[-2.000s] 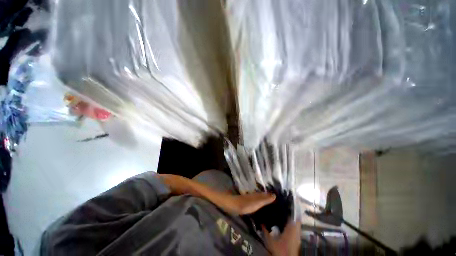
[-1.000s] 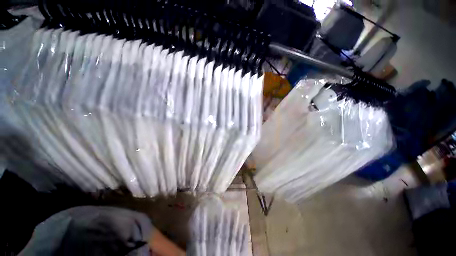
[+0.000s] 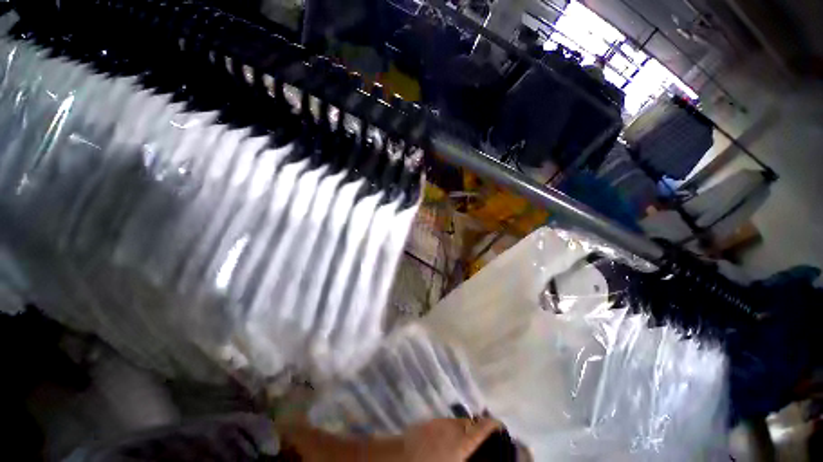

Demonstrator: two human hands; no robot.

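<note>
A bunch of bagged garments (image 3: 402,383), pale under clear film, is at the lower middle. My left hand (image 3: 442,440) is blurred and partly cut off by the bottom edge. It is closed around the black hangers (image 3: 494,447) at the near end of this bunch. My right hand is not in view. A long close-packed row of white bagged garments (image 3: 298,239) hangs on black hangers (image 3: 280,113) at the left. A second group of bagged garments (image 3: 632,379) hangs at the right.
A grey metal garment rail (image 3: 541,194) runs diagonally between the two hanging groups. Orange-yellow material (image 3: 505,212) shows behind it. Dark garments (image 3: 559,104) hang on racks farther back, near a bright window (image 3: 623,59). Dark blue material (image 3: 776,347) is at the right edge.
The view has swung from the worktable to the rail and then tilted. The bunch of bagged garments has come up beside the hanging row with my left hand. My right hand has left view.
</note>
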